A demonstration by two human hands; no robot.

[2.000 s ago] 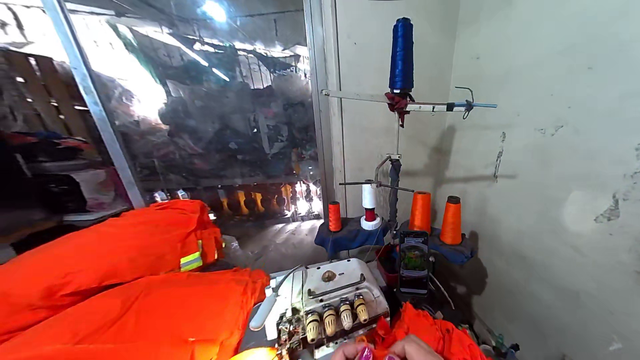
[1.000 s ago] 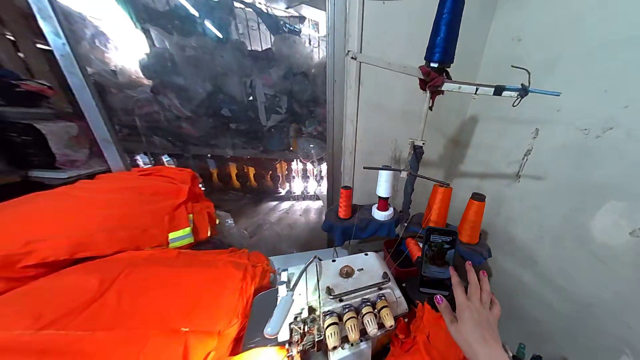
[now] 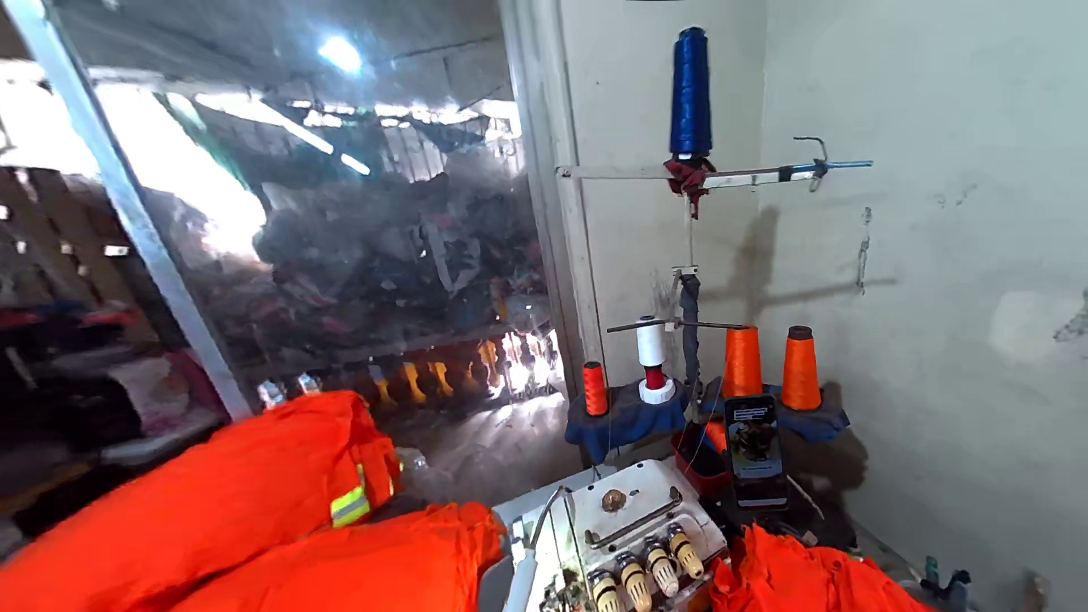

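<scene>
Neither of my hands shows in the head view. At the bottom centre stands a white overlock sewing machine [image 3: 639,503] with several cream tension knobs [image 3: 661,568]. Orange fabric [image 3: 807,578] lies at its right side. A smartphone [image 3: 756,450] with a lit screen leans upright behind that fabric, beside a red container [image 3: 701,467]. Two large orange thread cones [image 3: 800,374] stand behind the phone. A smaller orange spool [image 3: 595,389] and a white thread cone [image 3: 651,344] are left of them. The blue thread cone [image 3: 690,93] sits high on the thread stand.
Large heaps of orange fabric [image 3: 212,484], one with a yellow and silver reflective strip [image 3: 349,506], fill the lower left. A glass panel [image 3: 382,255] in a metal frame stands behind the machine. The pale wall [image 3: 952,297] is close on the right.
One second ago a hand with painted nails was at the phone; it is out of view now. Two seconds ago fingers showed at the bottom edge. The view has tilted up.
</scene>
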